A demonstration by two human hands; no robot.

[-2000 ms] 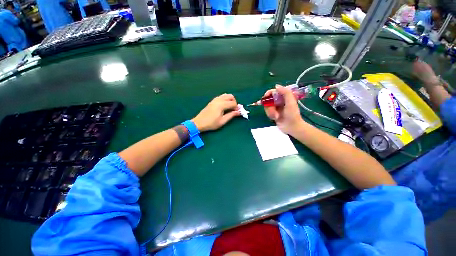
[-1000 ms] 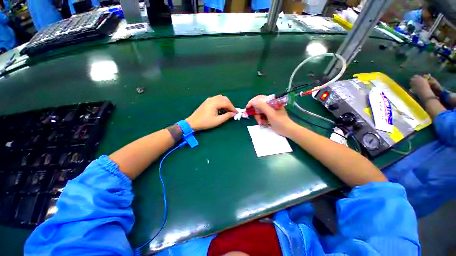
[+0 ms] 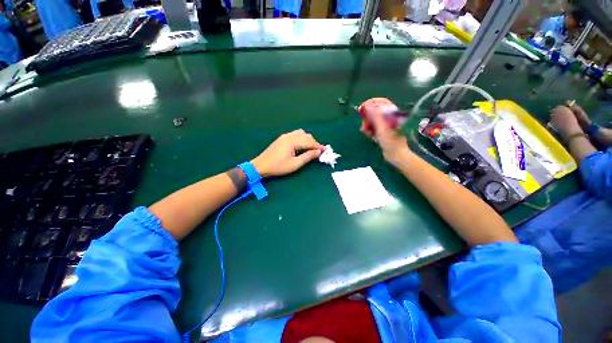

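My left hand rests on the green surface with its fingertips together at a crumpled white tissue. The tissue touches the fingertips. Whether a small part is pinched there too is too small to tell. My right hand is blurred and is closed around the red glue syringe, held above the surface to the upper right of the tissue and apart from it. The syringe's tip points left. A white paper square lies flat below and between the hands.
A black component tray lies at left. The grey dispenser controller with a yellow tray stands at right, near a metal post. A pale air hose loops to the syringe. Another person's hands are at far right.
My right hand has lifted the syringe away from the tissue, up and to the right. My left hand has stayed nearly in place. Small bits on the surface have shifted slightly left.
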